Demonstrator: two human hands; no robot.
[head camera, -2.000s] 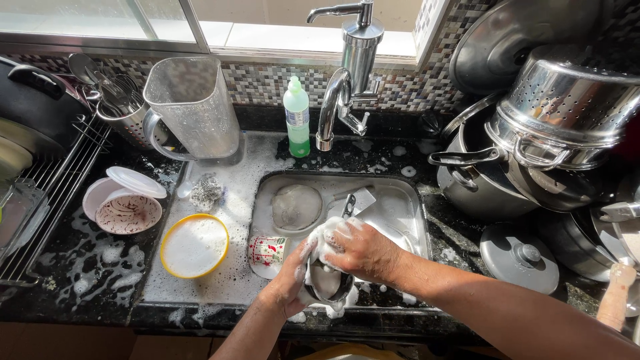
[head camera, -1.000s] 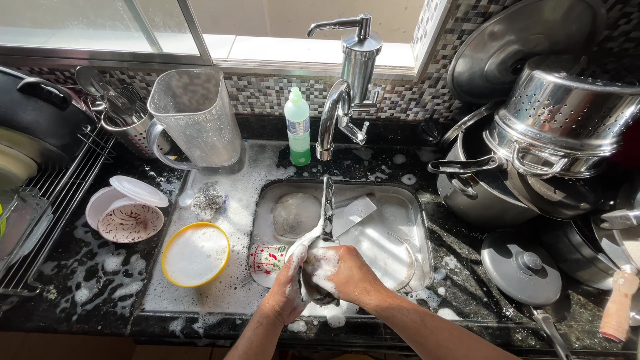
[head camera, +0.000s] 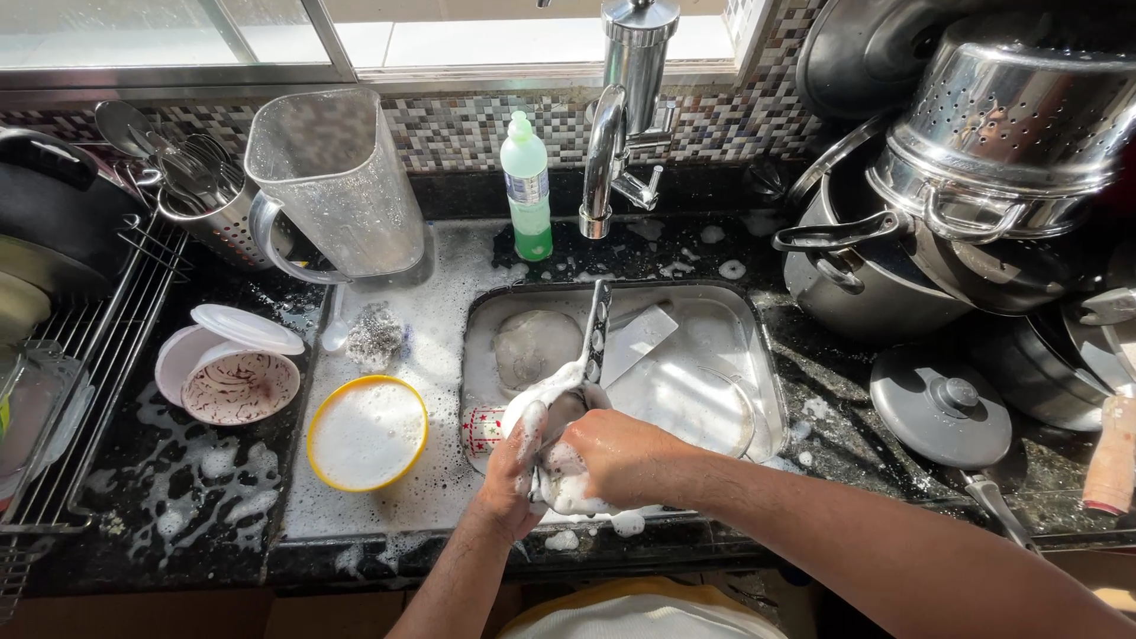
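Over the front of the steel sink (head camera: 710, 311), my left hand (head camera: 517, 461) grips a foam-covered metal utensil with a bowl-like end, probably a ladle or small pan (head camera: 597, 333); its slotted handle points toward the faucet. My right hand (head camera: 603, 457) is pressed into that bowl end with foam around the fingers; whether it holds a sponge is hidden. Behind the hands, a round translucent dish (head camera: 537, 349) and a wide flat blade (head camera: 639, 344) lie in the sink. A red-and-white patterned item (head camera: 482, 430) sits at its left side. Left of the sink is a yellow-rimmed bowl of suds (head camera: 366, 433).
A chrome faucet (head camera: 603, 160) and a green soap bottle (head camera: 529, 191) stand behind the sink. A clear pitcher (head camera: 342, 186), a steel scouring pad (head camera: 374, 337), plastic tubs (head camera: 240, 386) and a wire rack (head camera: 106, 355) are left. Stacked pots (head camera: 870, 266) and a grey lid (head camera: 941, 408) are right.
The utensil's handle stands out above the hands as it did one second ago; two seconds ago the bowl end was lower and turned differently. My right hand has moved onto the bowl end.
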